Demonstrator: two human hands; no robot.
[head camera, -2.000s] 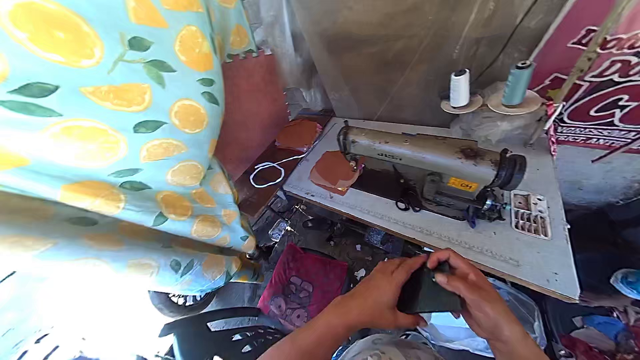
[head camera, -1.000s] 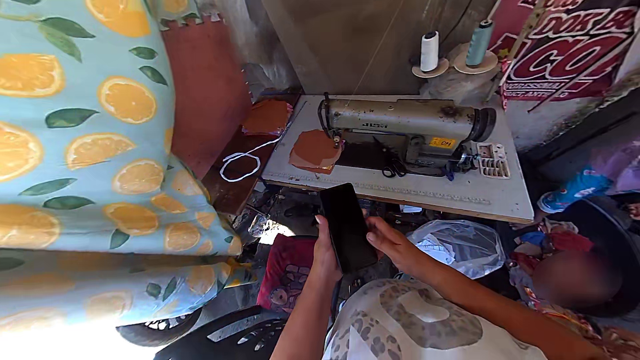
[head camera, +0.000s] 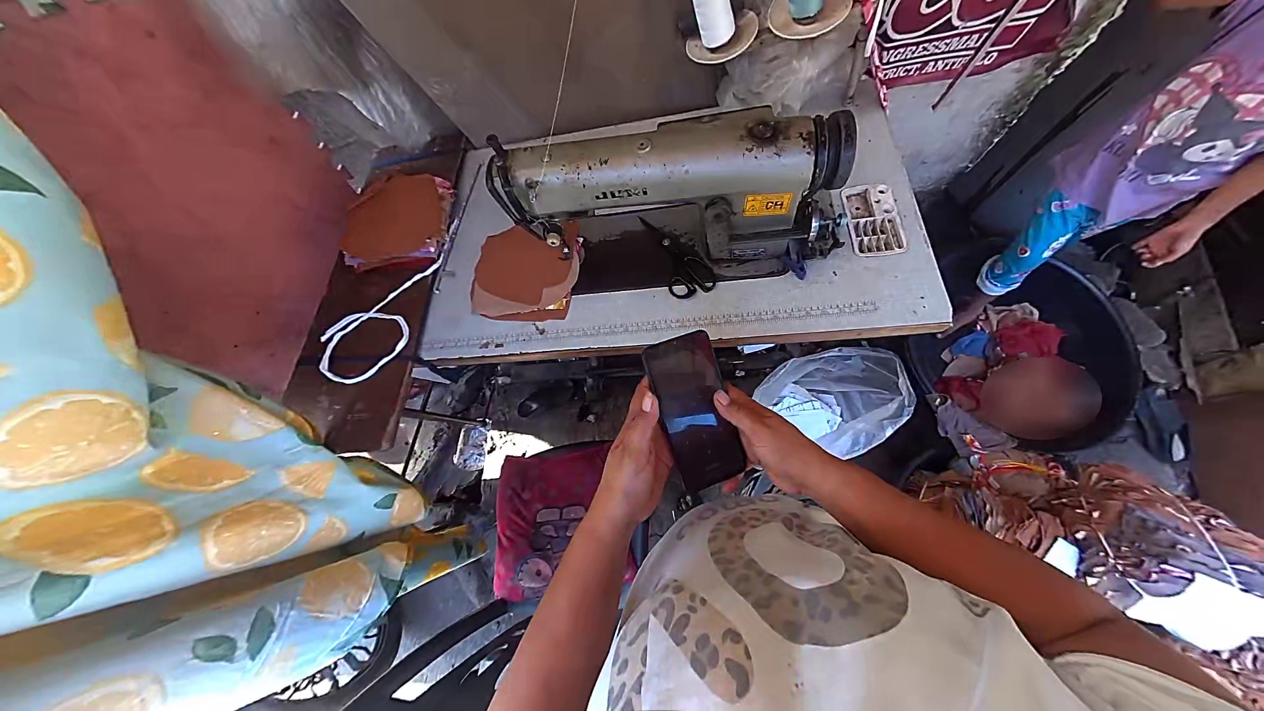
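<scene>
A black smartphone (head camera: 694, 413) is held upright between my two hands, low in front of the sewing table. My left hand (head camera: 634, 456) grips its left edge, and my right hand (head camera: 768, 434) holds its right edge with the thumb by the screen. Beyond the phone stands a Juki industrial sewing machine (head camera: 662, 163) on a pale tabletop (head camera: 632, 331). Brown fabric pieces (head camera: 518, 272) lie stacked at its needle end. Black-handled scissors (head camera: 683, 265) rest on the machine bed. A white parts tray (head camera: 874, 219) sits right of the machine.
White cord (head camera: 365, 346) and more brown pieces (head camera: 397, 217) lie on a dark wooden bench at left. A lemon-print curtain (head camera: 197, 474) hangs nearby. At right are a clear plastic bag (head camera: 849, 395), a black tub (head camera: 1121, 346) holding cloth and partly visible people. A red cloth (head camera: 553, 513) is below.
The phone was tilted low between my hands two seconds ago; it now stands more upright, facing me. My right hand has moved onto its right edge. The view has shifted right.
</scene>
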